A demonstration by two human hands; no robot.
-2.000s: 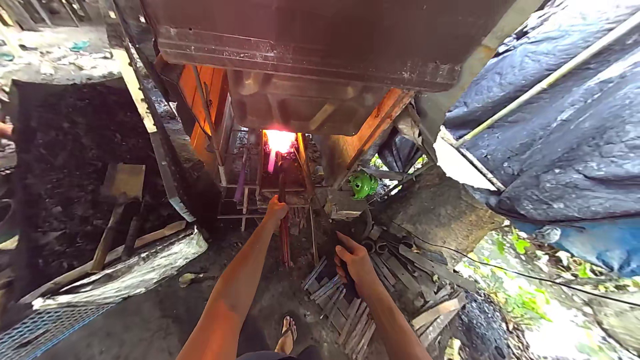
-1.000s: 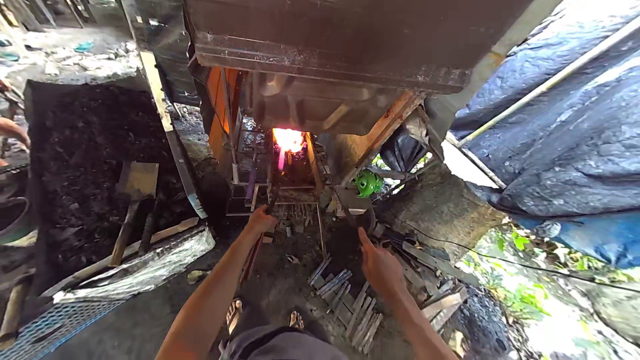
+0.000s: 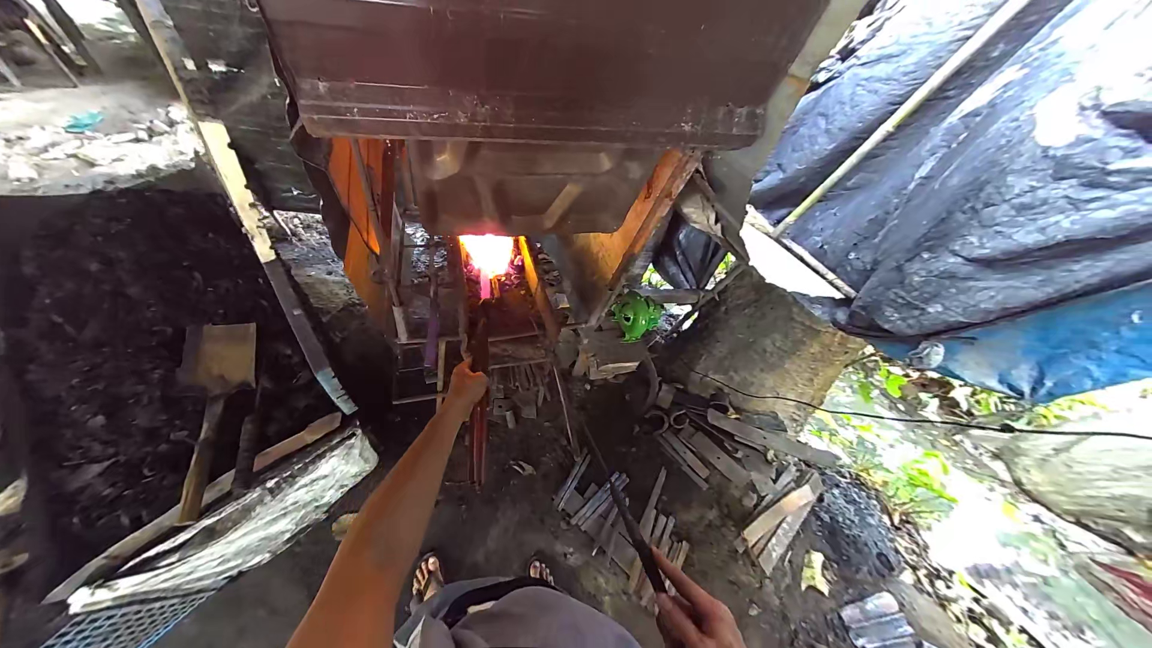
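Out in front, my left hand (image 3: 468, 385) is closed around a long dark bar (image 3: 481, 335), whose far end points at the glowing fire of a forge (image 3: 488, 255). A pink-hot tip (image 3: 486, 286) shows at the mouth of the fire. Low on the right, my right hand (image 3: 691, 607) grips a thin dark metal rod (image 3: 634, 531), which slants up and left over flat metal bars (image 3: 598, 504) on the ground. Below my left hand hang reddish lengths (image 3: 478, 445); whether they belong to the bar is unclear.
A dark metal hood (image 3: 540, 72) overhangs the fire. A green blower (image 3: 635, 315) stands right of the forge. Charcoal (image 3: 99, 297) with a shovel (image 3: 219, 360) lies at left. A black cable (image 3: 855, 416) crosses at right, beyond scattered metal strips (image 3: 720, 459). My feet (image 3: 428, 576) are on bare ground.
My left hand has moved forward along the bar since one second ago. My right hand has come down and back toward my body; the thin rod now shows plainly in it.
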